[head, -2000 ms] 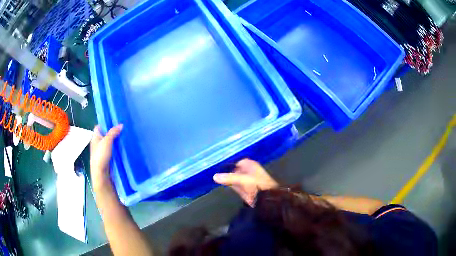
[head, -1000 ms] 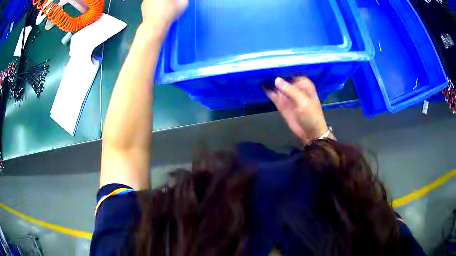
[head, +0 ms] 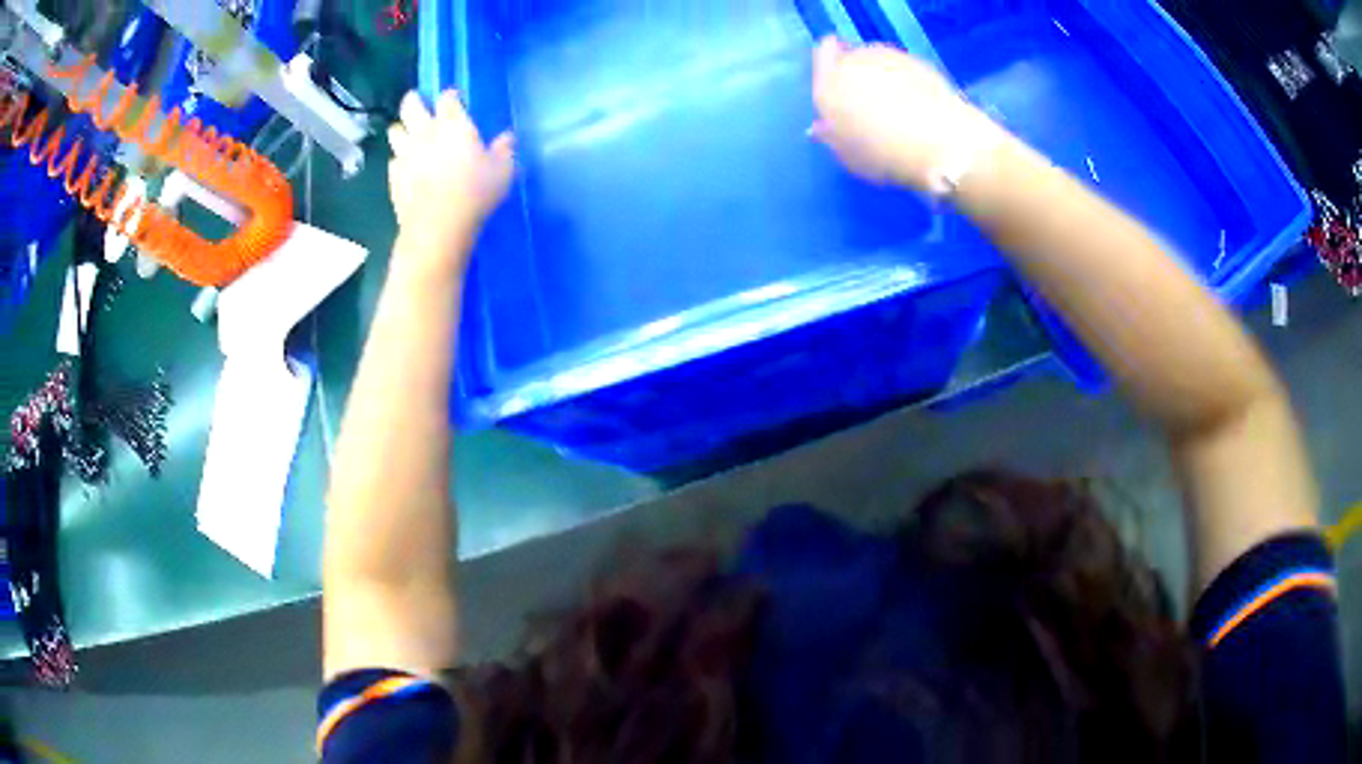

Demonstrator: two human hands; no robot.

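Note:
A bright blue plastic tote [head: 672,194], nested in another, stands on the green-topped bench in front of me. Its floor looks bare. My left hand [head: 448,164] is on its left rim, fingers curled over the edge. My right hand [head: 889,112] is on its right rim, fingers bent over it. The far end of the tote is cut off by the top of the picture. A second blue tote [head: 1113,135] stands to the right, with small white slivers on its floor.
An orange coiled air hose [head: 224,224] and bent white sheets [head: 257,448] lie on the green bench [head: 396,508] at the left. Bundled black harnesses with red-and-white ends [head: 53,418] are at the far left, and more [head: 1329,164] at the right. Grey floor lies below.
My right hand has moved from under the near side of the tote up to its right rim. My left hand is still at the left rim. The tote sits lower in the picture.

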